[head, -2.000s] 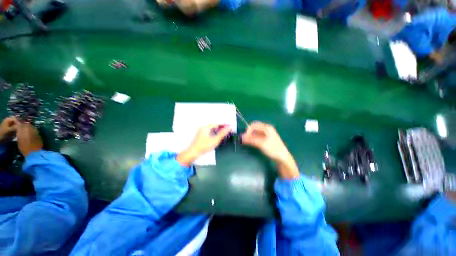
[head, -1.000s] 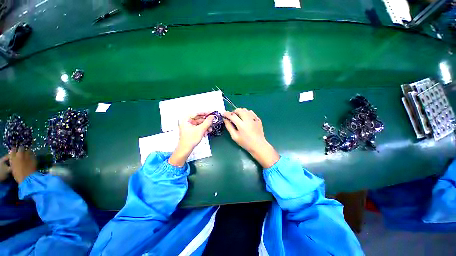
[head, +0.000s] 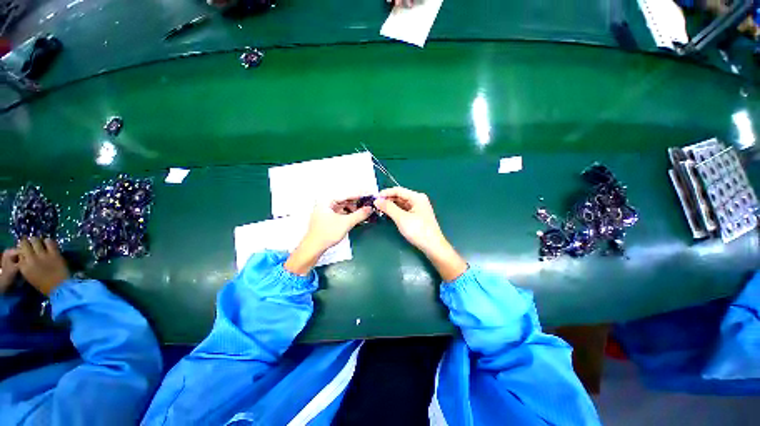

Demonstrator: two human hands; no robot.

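A small dark module is held between the fingertips of both my hands, in front of the white sheets. My left hand grips it from the left, over the edge of the sheets. My right hand pinches it from the right with thumb and forefinger. The module is mostly hidden by the fingers. Thin tweezers lie by the upper right corner of the plain white sheet. A second white sheet lies nearer my body, partly under my left forearm.
A dark module heap and stacked trays stand at the right. Two heaps, one larger, lie at the left by a neighbour's hands. Two modules lie apart on the green belt. A small white square lies right.
The modules on the belt have shifted slightly left. My fingers have closed in on the held module, hiding more of it. A hand and a tilted white sheet now show at the top.
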